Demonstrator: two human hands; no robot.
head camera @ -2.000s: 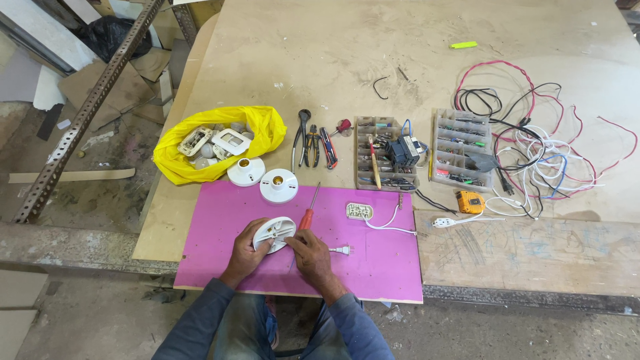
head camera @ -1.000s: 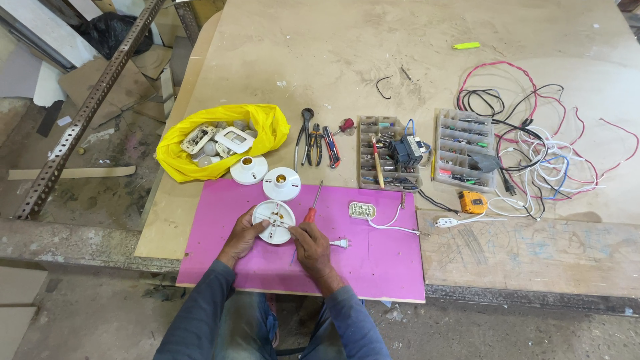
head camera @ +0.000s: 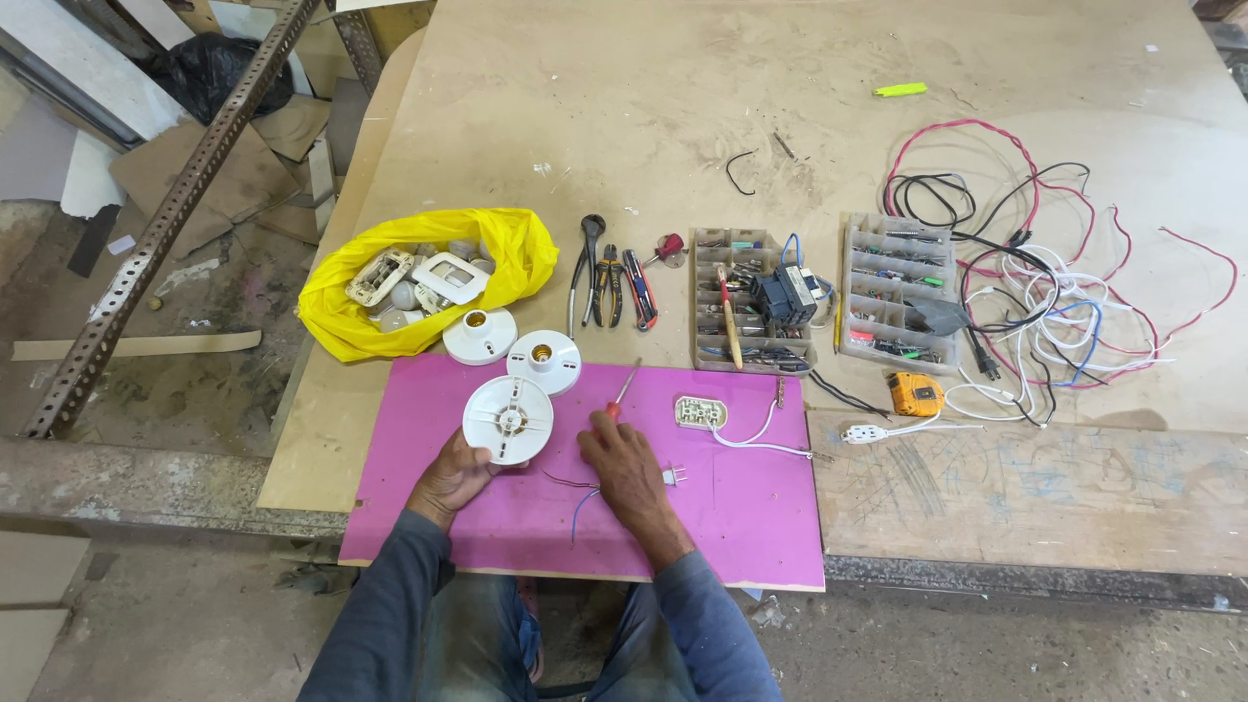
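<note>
My left hand (head camera: pixel 456 478) grips the rim of a round white lamp holder (head camera: pixel 508 419), whose hollow back faces up. Over the pink board (head camera: pixel 741 517), my right hand (head camera: pixel 624 468) rests beside a screwdriver with a red handle (head camera: pixel 624 388); whether the fingers grip the handle cannot be told. Two more white lamp holders (head camera: pixel 543 362) (head camera: pixel 480 336) lie behind the held one, sockets up. Thin wires (head camera: pixel 577 507) and a white two-pin plug (head camera: pixel 673 476) show around my right hand. An opened white outlet (head camera: pixel 701 412) with a white cable lies on the board's right part.
A yellow bag (head camera: pixel 429 283) of fittings stands back left. Pliers (head camera: pixel 608 286), a utility knife (head camera: pixel 641 291) and two compartment boxes (head camera: pixel 751 302) (head camera: pixel 899 292) lie behind the board. Tangled wires (head camera: pixel 1043 283), a yellow tape measure (head camera: pixel 916 394) and a white socket block (head camera: pixel 864 434) are at right.
My right hand has come away from the held lamp holder and moved right, to the screwdriver. The lamp holder in my left hand is now raised beside the others, its back in full view.
</note>
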